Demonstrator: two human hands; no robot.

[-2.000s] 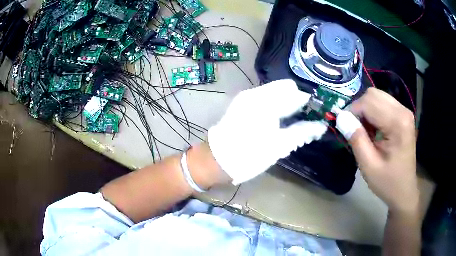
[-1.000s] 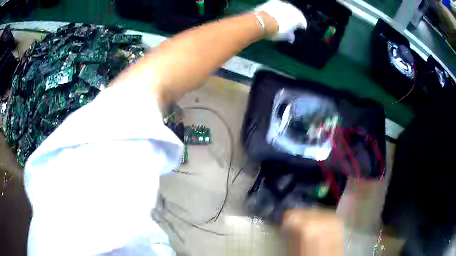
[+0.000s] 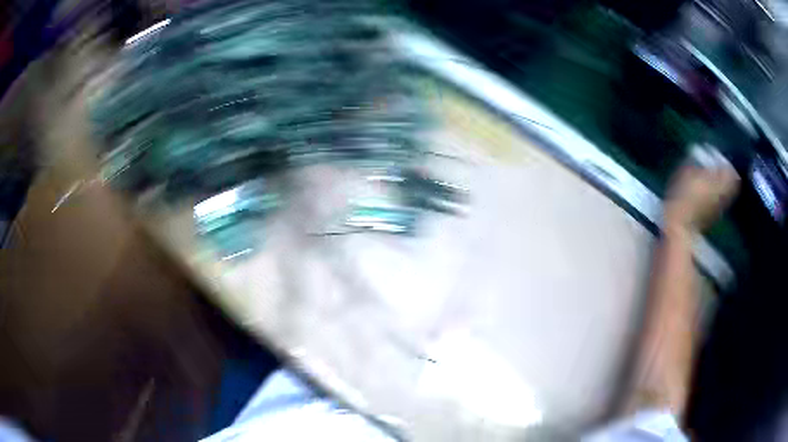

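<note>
The frame is heavily blurred. My right hand (image 3: 704,186), with white on its fingertips, is at the far right over the green belt, beside a dark shape. I cannot tell whether it holds anything. My left hand cannot be made out; only a pale sleeve (image 3: 289,410) shows at the bottom left. A smeared pile of green circuit boards (image 3: 259,95) covers the upper left of the table. Another board (image 3: 380,214) lies near its lower right, and one (image 3: 229,220) at its lower left.
The pale worktable (image 3: 553,259) has a yellowish edge and bright white patches. A light rail (image 3: 553,134) runs diagonally between table and belt. Dark housings, blurred, are at the upper right on the belt. Brown cardboard (image 3: 69,285) is at the left.
The view has swung and blurred. The open housing is no longer on the table. My left hand has left view from over the belt; my right hand has moved out to the belt.
</note>
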